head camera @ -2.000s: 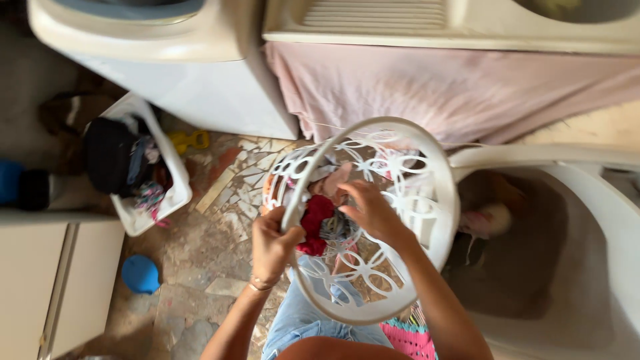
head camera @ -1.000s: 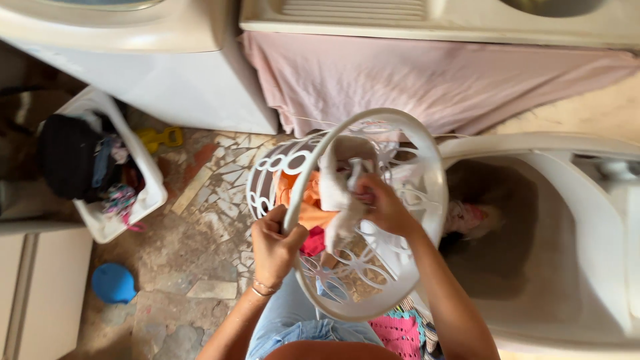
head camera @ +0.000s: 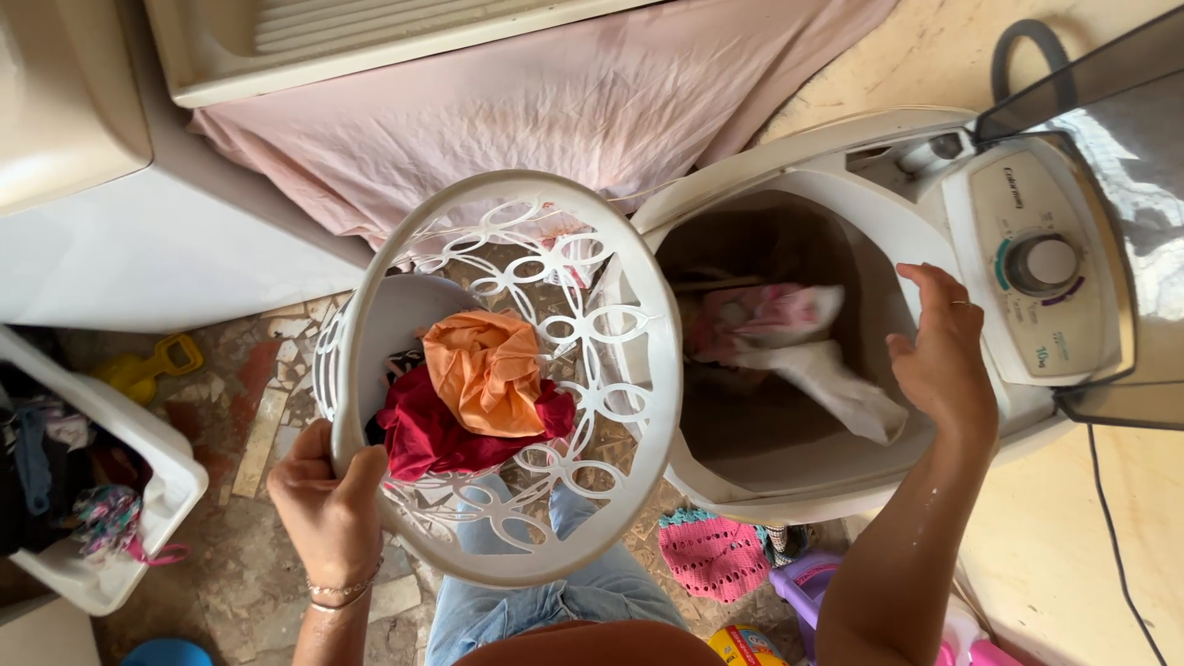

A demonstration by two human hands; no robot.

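Note:
My left hand (head camera: 333,499) grips the rim of a white openwork plastic laundry basket (head camera: 668,370), tilted so that its mouth faces me. Inside lie an orange cloth (head camera: 486,370), a dark red cloth (head camera: 430,435) and some darker fabric partly hidden beneath them. To the right of the basket is the tub of a top-loading washing machine (head camera: 888,231) with its lid up. My right hand (head camera: 948,356) is over the tub's right side, fingers spread and holding nothing. Just left of it, a white cloth (head camera: 842,384) and a pink and white cloth (head camera: 768,319) are in the tub, slightly blurred.
A white bin (head camera: 176,490) of clothes stands on the broken-tile floor at left, beside a yellow plastic toy (head camera: 148,365). A pink curtain (head camera: 462,129) hangs under the laundry sink (head camera: 370,46). Near the machine's base are a pink crocheted piece (head camera: 712,555) and a purple plastic item (head camera: 805,592).
My right hand has moved from inside the basket to above the tub and let go of the white cloth it held. My left hand stays on the basket rim. The view has shifted right.

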